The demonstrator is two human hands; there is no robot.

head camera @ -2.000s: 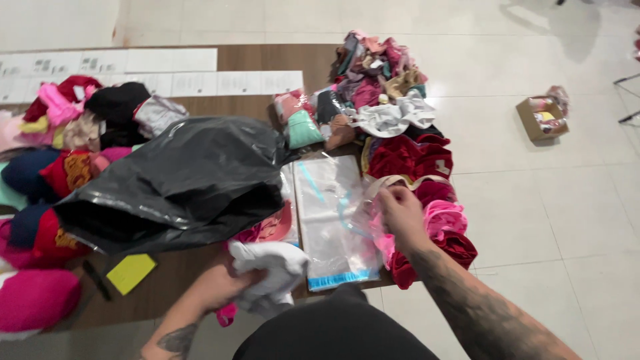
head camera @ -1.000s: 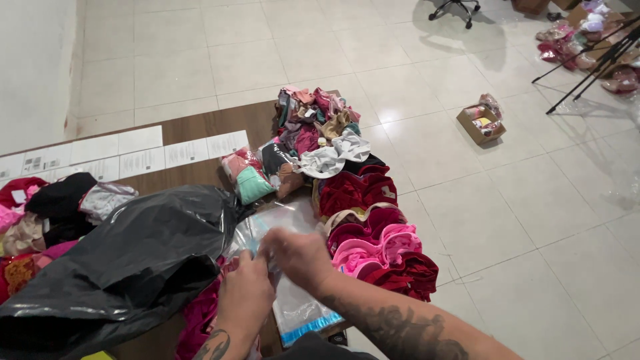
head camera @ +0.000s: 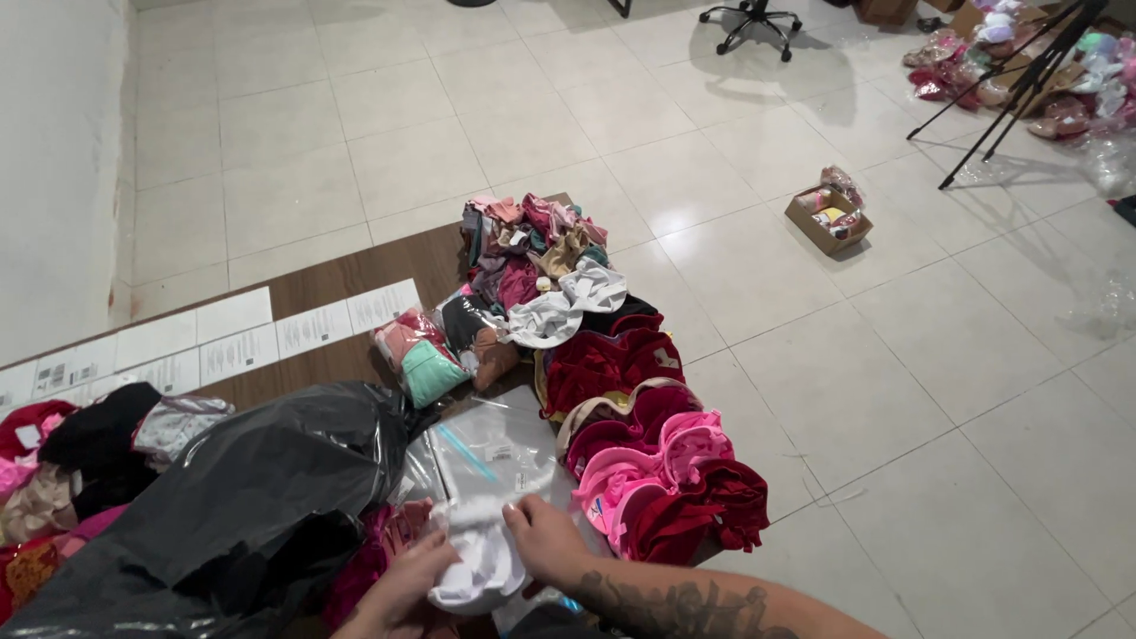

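Observation:
A white bra (head camera: 479, 564) is held between my two hands at the bottom centre. My left hand (head camera: 413, 568) grips its left side, and my right hand (head camera: 541, 537) grips its upper right edge. Beyond them lie clear plastic bags (head camera: 497, 444) with a blue strip. A large black plastic bag (head camera: 266, 479) lies to the left. Along the right table edge runs a row of pink and red bras (head camera: 612, 364), with white bras (head camera: 568, 306) at its far end. Packed garments in clear bags (head camera: 430, 368) sit beyond the plastic bags.
Heaped underwear (head camera: 532, 235) covers the far table corner. Printed label sheets (head camera: 235, 351) line the wooden table's (head camera: 355, 257) far edge. More garments (head camera: 98, 453) lie at left. On the tiled floor stand a cardboard box (head camera: 830, 222), a tripod (head camera: 1029, 89) and a wheeled chair (head camera: 754, 22).
Two seconds ago my right hand was at the row of bras and my left hand held white fabric. Both hands are now together on the white bra. The view has shifted.

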